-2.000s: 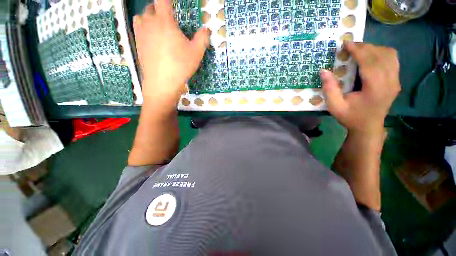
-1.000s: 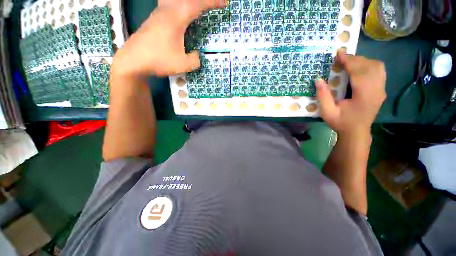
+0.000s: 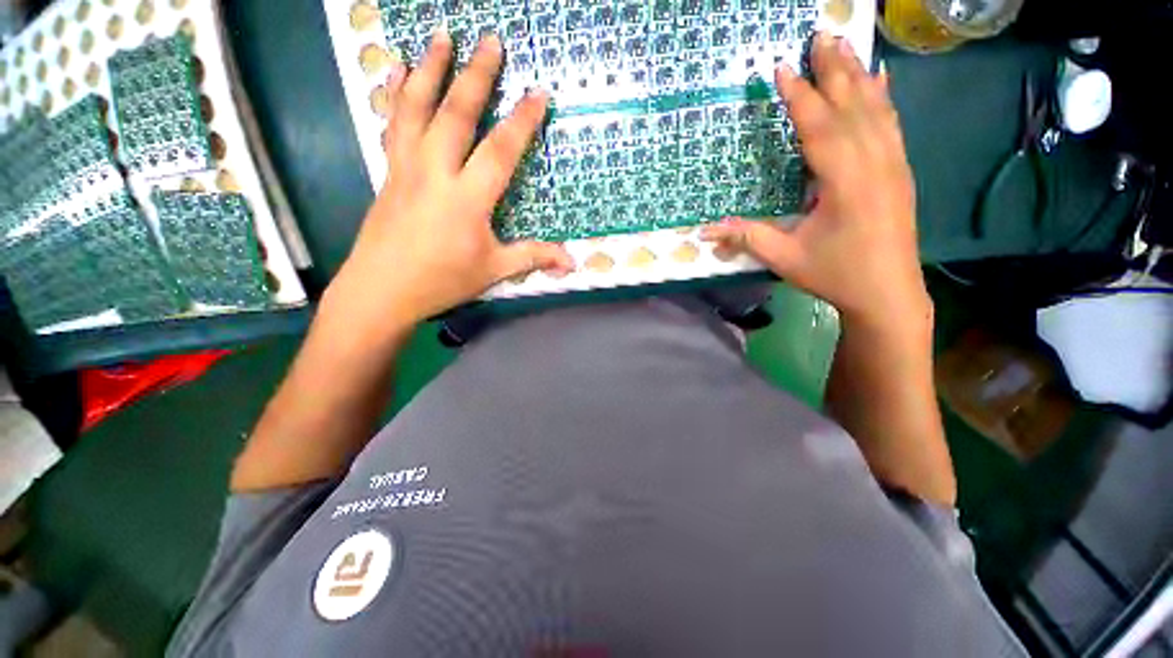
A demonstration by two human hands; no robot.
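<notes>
Green PCB panels [image 3: 656,161] lie side by side on a white perforated tray [image 3: 367,109] at the bench edge in front of me. My left hand [image 3: 444,193] lies spread over the left part of the panels, thumb on the tray's near border. My right hand [image 3: 843,186] lies spread over the right part, its thumb also at the near border. Both hands rest flat with fingers apart and grip nothing that I can see. The far edge of the tray is cut off by the picture.
Another perforated tray [image 3: 238,142] with green panels [image 3: 161,109] lies at the left. At the right are a yellow-rimmed tin [image 3: 924,26], dark-handled pliers [image 3: 1016,186] and a white round-topped object [image 3: 1087,99]. A red item [image 3: 142,386] shows below the bench at left.
My left hand has come down from the tray's upper left onto the panels. My right hand has moved from the right border onto the panels. The view has shifted, and the tray appears further left.
</notes>
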